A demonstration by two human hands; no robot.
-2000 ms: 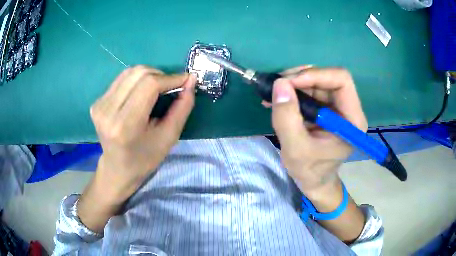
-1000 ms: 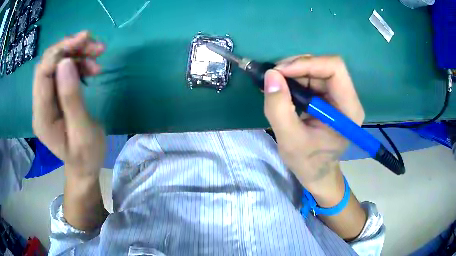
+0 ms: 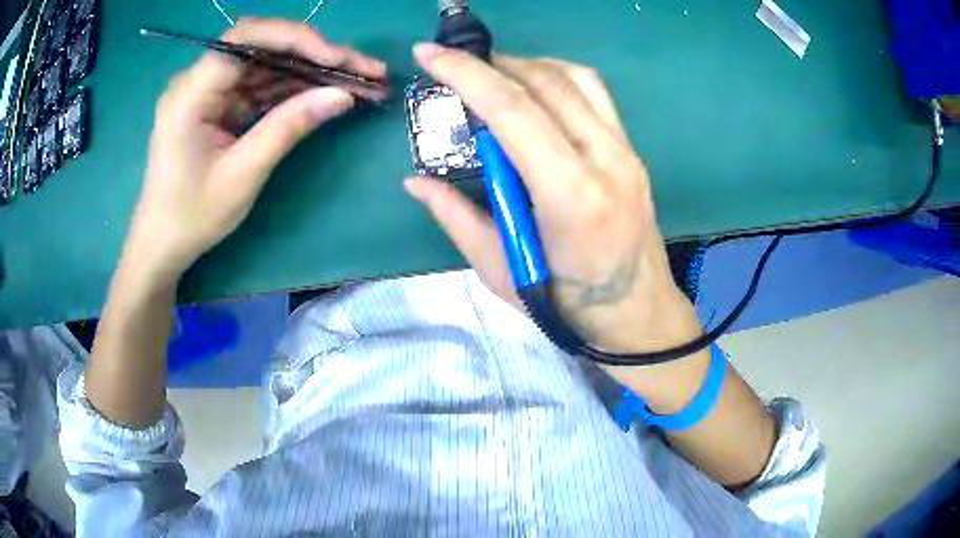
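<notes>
A watch mainboard module [image 3: 437,128], black-edged with a silver-white centre, lies on the green mat. My right hand [image 3: 558,168] is over its right side and holds the blue and black soldering iron [image 3: 510,210], whose metal end points away at the top edge, its tip out of view. My right thumb and fingers are spread on either side of the module. My left hand [image 3: 237,147] holds thin dark tweezers [image 3: 263,58] left of the module, their pale rear end pointing left. Solder wire [image 3: 223,13] shows faintly at the top edge behind my left hand.
Rows of dark modules [image 3: 55,142] lie at the far left. A white label [image 3: 783,28] lies on the mat [image 3: 758,137] at the upper right. A blue box [image 3: 926,53] stands at the right edge. The iron's black cable [image 3: 737,305] crosses my right wrist, beside the blue strap [image 3: 690,410].
My left hand has come back from the left and now shows tweezers. My right hand has moved left over the module, and the iron has swung to point away from me.
</notes>
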